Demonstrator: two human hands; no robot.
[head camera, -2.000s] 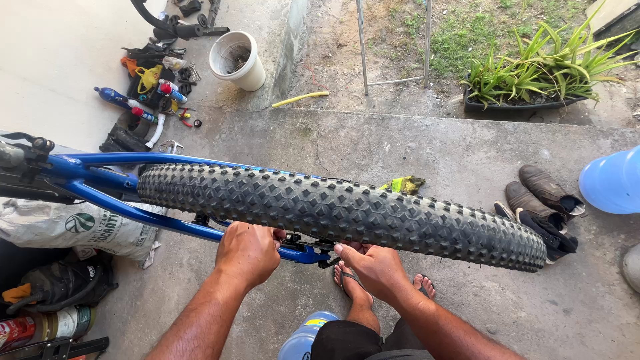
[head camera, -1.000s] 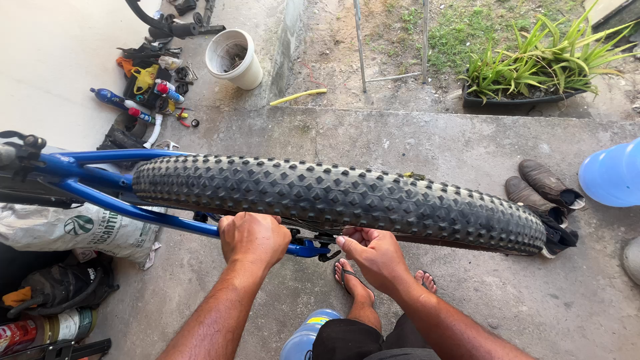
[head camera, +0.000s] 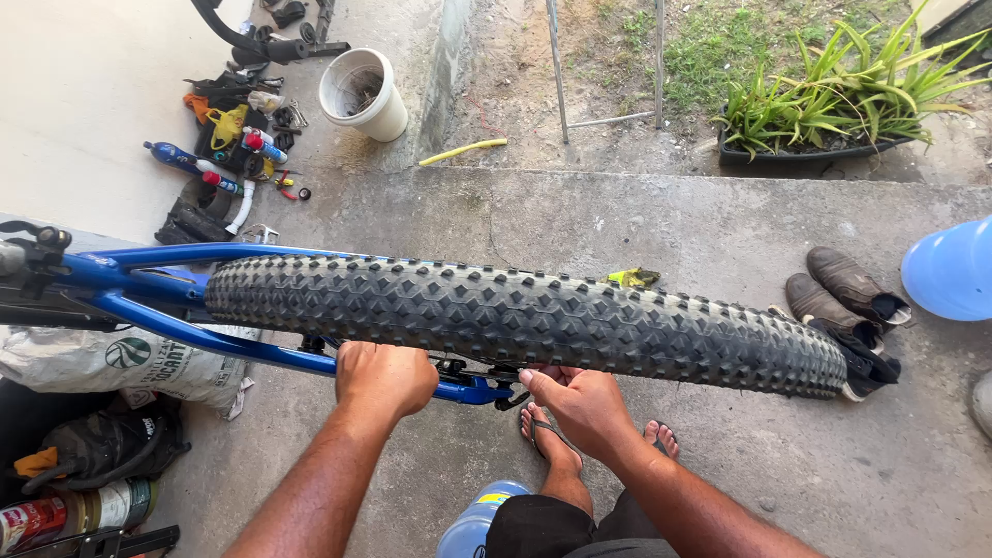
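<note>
A knobby black bicycle tire (head camera: 527, 318) stretches across the middle of the head view, its left end between the tubes of a blue bicycle frame (head camera: 232, 345). My left hand (head camera: 385, 377) is closed around the near blue tube, beside the wheel. Close to the wheel's near side, my right hand (head camera: 581, 407) has thumb and fingers together by the cassette and dropout area (head camera: 496, 380); the tire hides its fingertips, so what it holds cannot be told. Dark metal parts show between both hands.
Tools and bottles (head camera: 248, 147) lie by the wall at upper left, near a white bucket (head camera: 364, 93). Brown shoes (head camera: 845, 294) and a blue container (head camera: 949, 271) stand at right. A white sack (head camera: 186, 368) lies behind the frame. Another blue container (head camera: 480, 515) is beside my leg.
My left hand stays on the blue tube. My right hand remains near the wheel's hub side, with its fingers shifted slightly. The tire's right end sits a little differently against the shoes.
</note>
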